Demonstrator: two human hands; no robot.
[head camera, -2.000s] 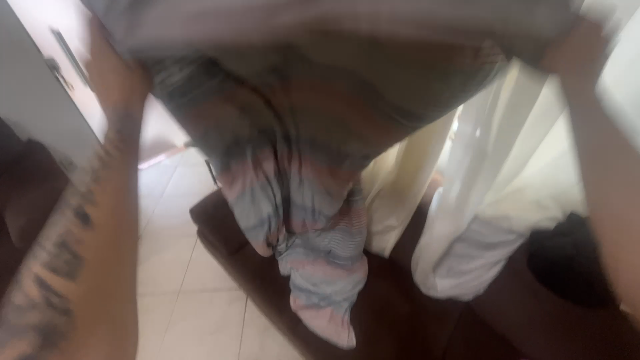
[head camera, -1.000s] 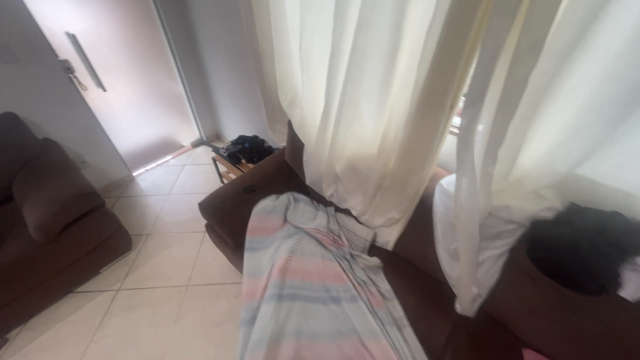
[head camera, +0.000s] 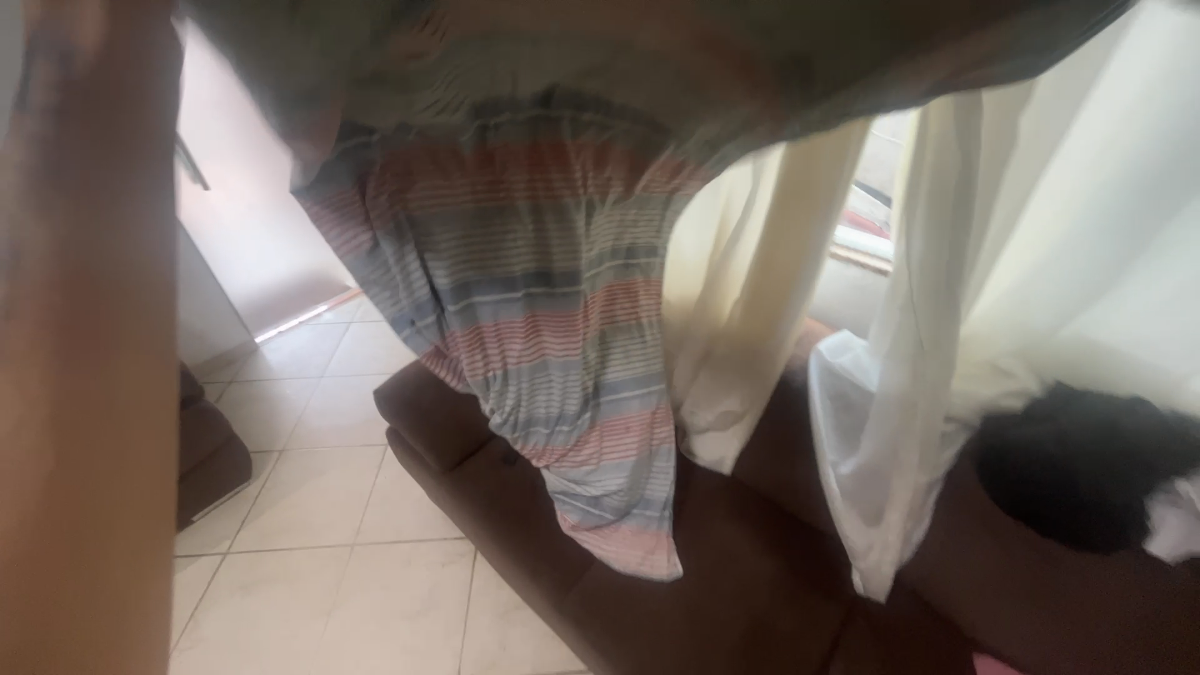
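A striped cloth (head camera: 553, 309) in grey, white and salmon pink hangs gathered across the middle of the view, its upper part spread wide and dark along the top edge. Its lower corner dangles in front of a brown sofa (head camera: 750, 581). My left forearm rises blurred along the left edge, and the left hand lies beyond the frame or too blurred to make out at the top. My right hand is out of view; the cloth's upper right part runs out past the top edge.
Cream curtains (head camera: 769, 281) hang behind the sofa, before a window. A black item (head camera: 1078, 469) lies on the sofa at right. Part of another brown sofa (head camera: 211, 450) stands at left on the tiled floor (head camera: 300, 581), with a pale door (head camera: 253, 187) beyond.
The striped cloth, low over the sofa one second ago, is now raised and spread across the top. My left forearm has come back into view.
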